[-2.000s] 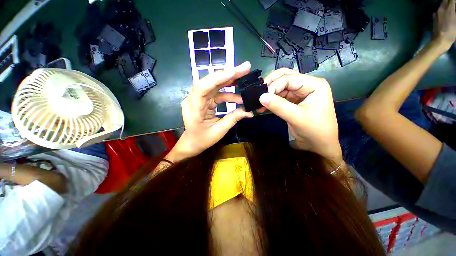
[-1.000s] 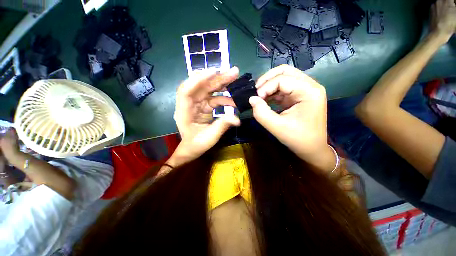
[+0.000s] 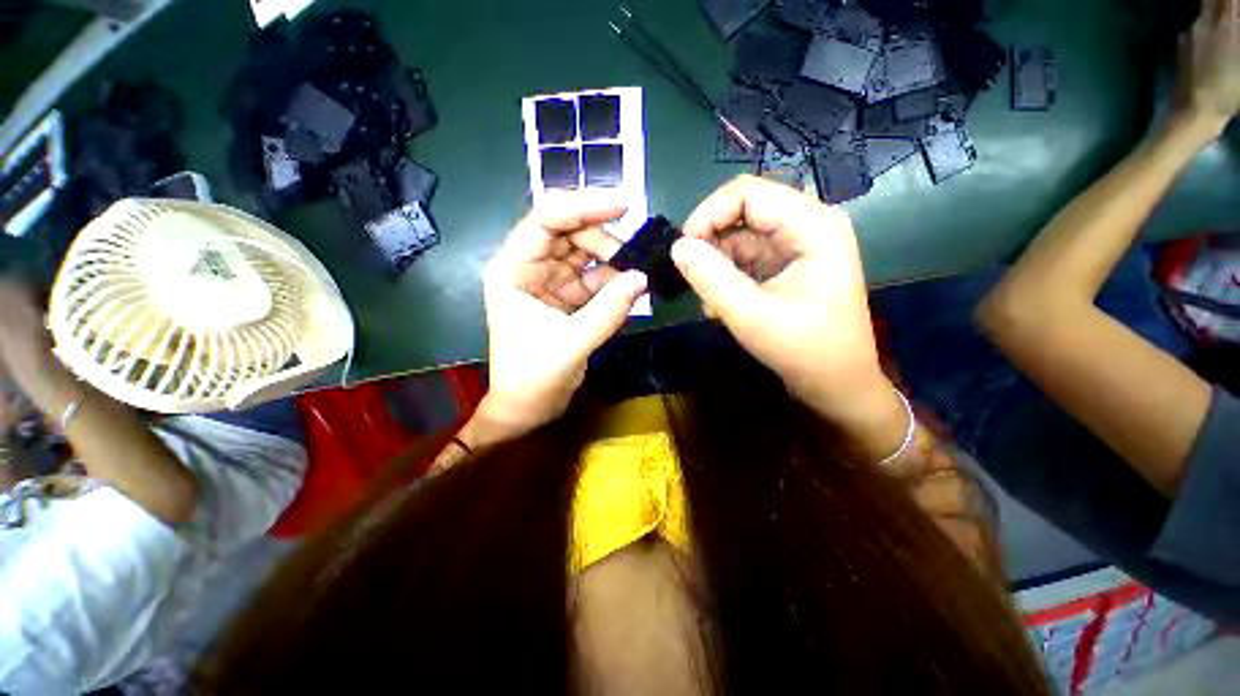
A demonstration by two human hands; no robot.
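Note:
A small black plastic housing point(image 3: 650, 254) is held between my two hands, above the near end of the sticker sheet. My left hand point(image 3: 555, 302) grips its left side with thumb and fingers. My right hand point(image 3: 796, 279) pinches its right side at the fingertips. Whether an adhesive pad is on the housing cannot be told. The white sticker sheet point(image 3: 635, 142) lies on the green bench with black square pads at its far end; its near part is mostly hidden by my hands. Tweezers point(image 3: 684, 82) lie to the right of the sheet.
Loose piles of black housings lie at the left point(image 3: 320, 123) and right point(image 3: 857, 82), with a single housing point(image 3: 1032, 78) beside the right pile. A cream fan point(image 3: 204, 306) stands at the left. People sit on both sides; a forearm point(image 3: 1088, 231) rests at the right bench edge.
The housing between my hands has turned and shows less of its face. My hands have drawn closer together. The left neighbour's arm has moved.

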